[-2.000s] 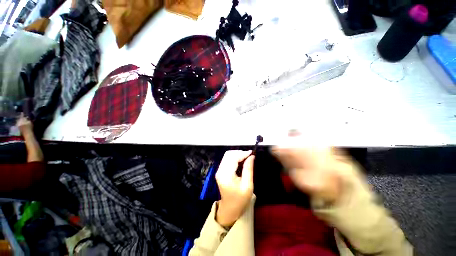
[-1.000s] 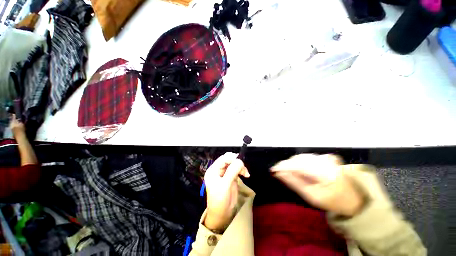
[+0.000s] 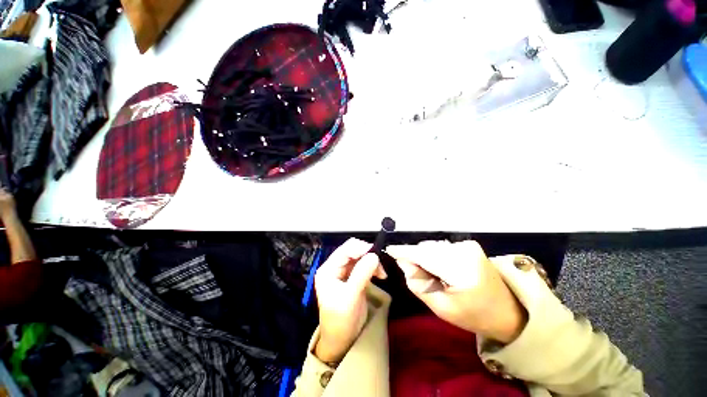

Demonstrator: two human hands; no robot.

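Note:
My left hand [image 3: 343,288] holds a short black knot button strip [image 3: 384,233] between thumb and fingertips, its round knob pointing up over the table's front edge. My right hand [image 3: 457,285] is beside it, thumb and forefinger pinched together close to the strip just below the knob. A needle or thread between the right fingertips is too small to make out. The round plaid container [image 3: 333,124] on the table holds a tangled heap of black strips [image 3: 260,116] with white specks.
A flat red plaid oval [image 3: 147,159] lies left of the container. Black knotted pieces [image 3: 353,17] lie beyond it. A clear box [image 3: 523,81], phone [image 3: 572,14], black bottle [image 3: 647,46] and blue case [image 3: 697,70] are at right. Plaid garments [image 3: 167,310] hang below left, near another person's arm [image 3: 17,233].
My right hand has moved left, from apart to right beside the strip in my left hand. The table things have shifted left and up in view.

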